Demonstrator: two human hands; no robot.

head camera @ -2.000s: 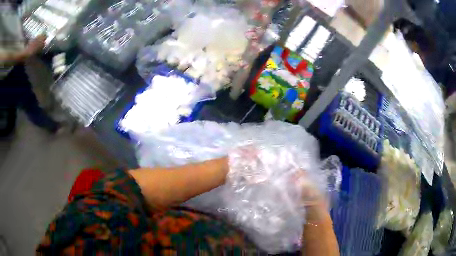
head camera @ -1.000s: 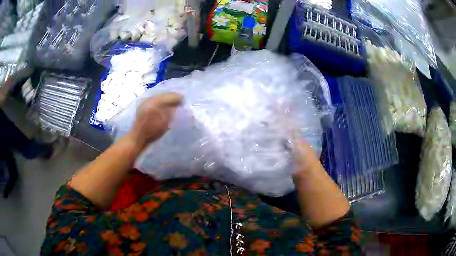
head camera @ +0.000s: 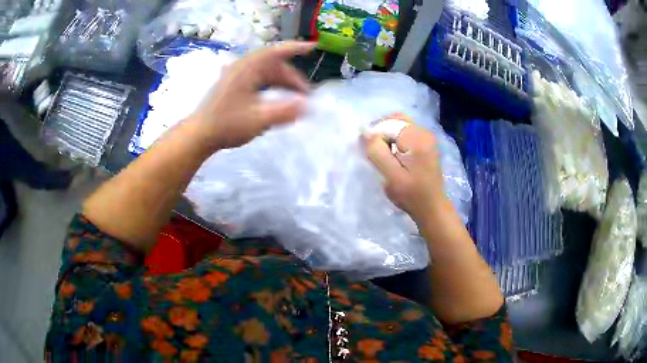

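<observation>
A large clear poly bag (head camera: 305, 184) with whitish contents lies on the dark bench right in front of me. My left hand (head camera: 259, 96) is raised over the bag's upper left part, fingers and thumb spread, with nothing in it; it is slightly blurred. My right hand (head camera: 408, 159) is closed on a bit of the bag at its upper right, with white film showing between the fingers. What lies under the film inside the bag is too blurred to tell.
A blue tray of white parts (head camera: 177, 85) is at left, beside a clear ribbed tray (head camera: 86, 117). A floral bag (head camera: 340, 32) and blue-capped bottle (head camera: 363, 46) stand behind. Blue ribbed trays (head camera: 511, 191) and bags of cream parts (head camera: 609, 262) lie right. A red stool (head camera: 174, 248) is below.
My left hand has come off the bag, moved up and right, and opened. My right hand has moved up and closed on the film. The bag has been turned and flattened somewhat.
</observation>
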